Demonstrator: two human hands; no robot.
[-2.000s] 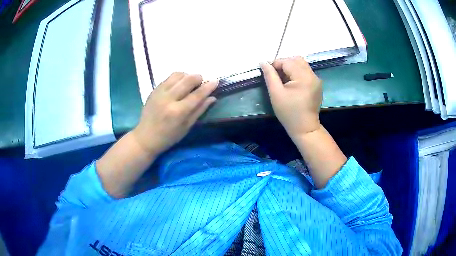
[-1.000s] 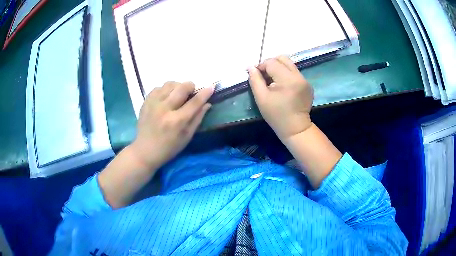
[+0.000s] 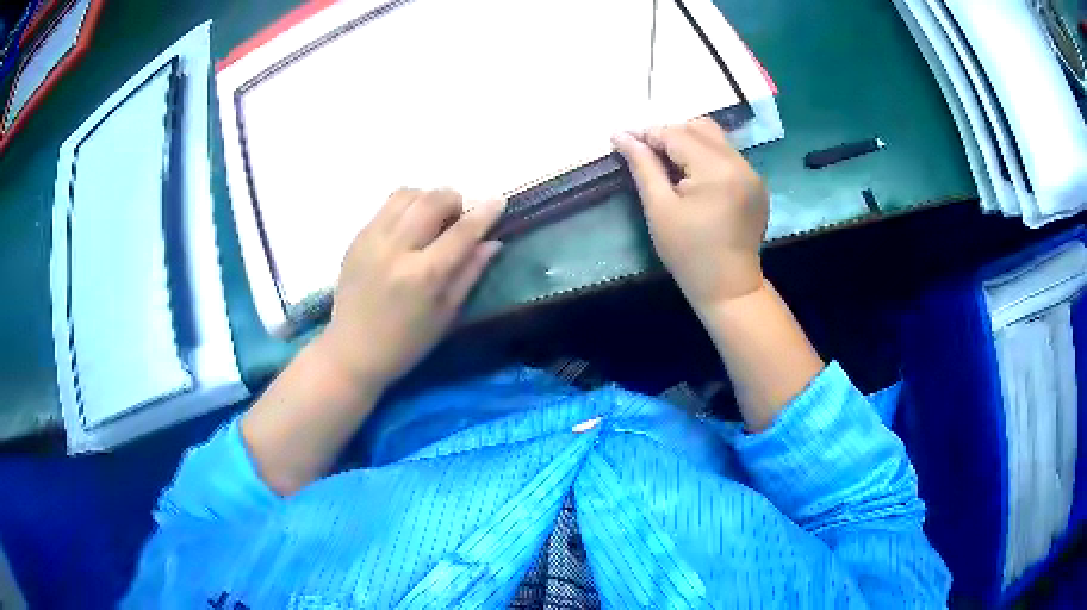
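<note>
A white panel (image 3: 477,107) with a thin black border lies tilted on the table, with a red edge behind it. A darker band (image 3: 566,191) runs along its near edge. My left hand (image 3: 411,280) rests at this near edge, fingertips pressed on the band. My right hand (image 3: 703,209) is farther right on the same edge, thumb and forefinger pinched together. A thin tape line (image 3: 652,60) runs from my right fingertips up across the panel. The part of the tape between the fingers is hidden.
A second black-bordered panel (image 3: 125,250) lies at the left. A black pen-like tool (image 3: 844,154) and a small black piece (image 3: 870,201) lie at the right. Stacked white sheets (image 3: 1001,107) are at the far right, above a blue bin (image 3: 975,358) holding white sheets. A red-edged board (image 3: 84,36) is top left.
The panel has shifted left in view and looks more tilted. My left hand is still at the near edge. My right hand moved left, then back right along the edge, the tape still in its fingers.
</note>
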